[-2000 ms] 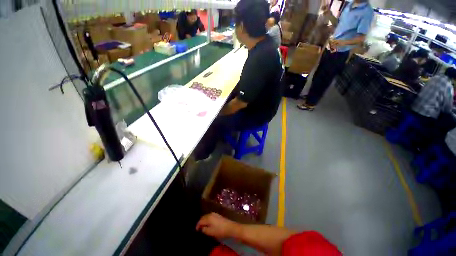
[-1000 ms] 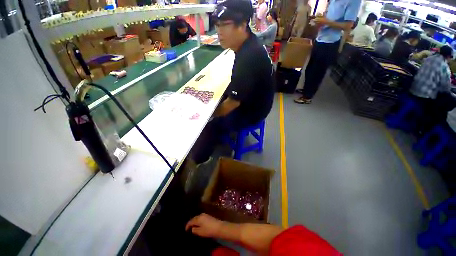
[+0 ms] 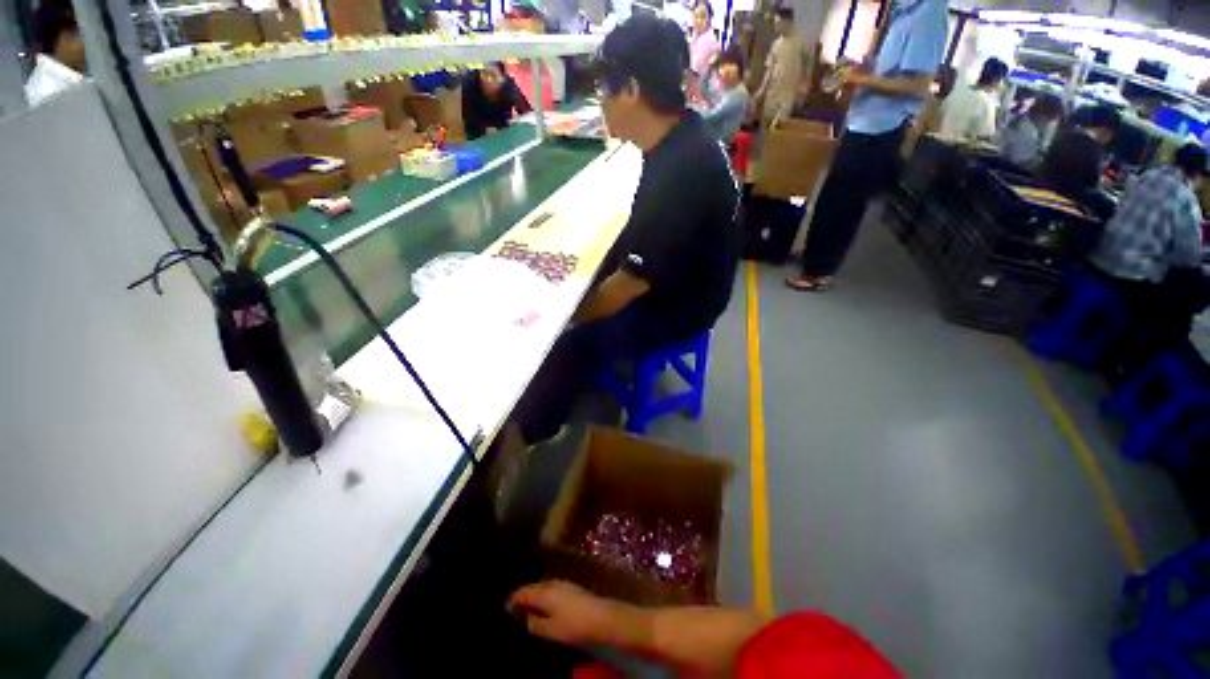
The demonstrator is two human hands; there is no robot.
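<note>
My right hand (image 3: 560, 613) is low in the picture, beside the near rim of an open brown carton (image 3: 592, 487) on the floor. Its fingers are loosely bent and nothing shows in them. My left hand is out of view. A heap of shiny reddish-brown parts (image 3: 644, 544) lies in the carton. A black electric screwdriver (image 3: 275, 378) hangs nose-down over the white workbench top (image 3: 266, 557). A tiny dark cluster (image 3: 352, 479) lies on the bench near its bit.
A seated person in black (image 3: 683, 239) is at the bench beyond the carton, near a clear plastic bag (image 3: 458, 275) and rows of round pieces (image 3: 537, 260). A white divider panel (image 3: 106, 358) stands at left. A green conveyor (image 3: 398, 252) runs behind the bench. A person in blue stands farther off.
The view has shifted slightly. The seated person, who faced my way one second ago, now has the head turned towards the bench. My right hand stays by the carton.
</note>
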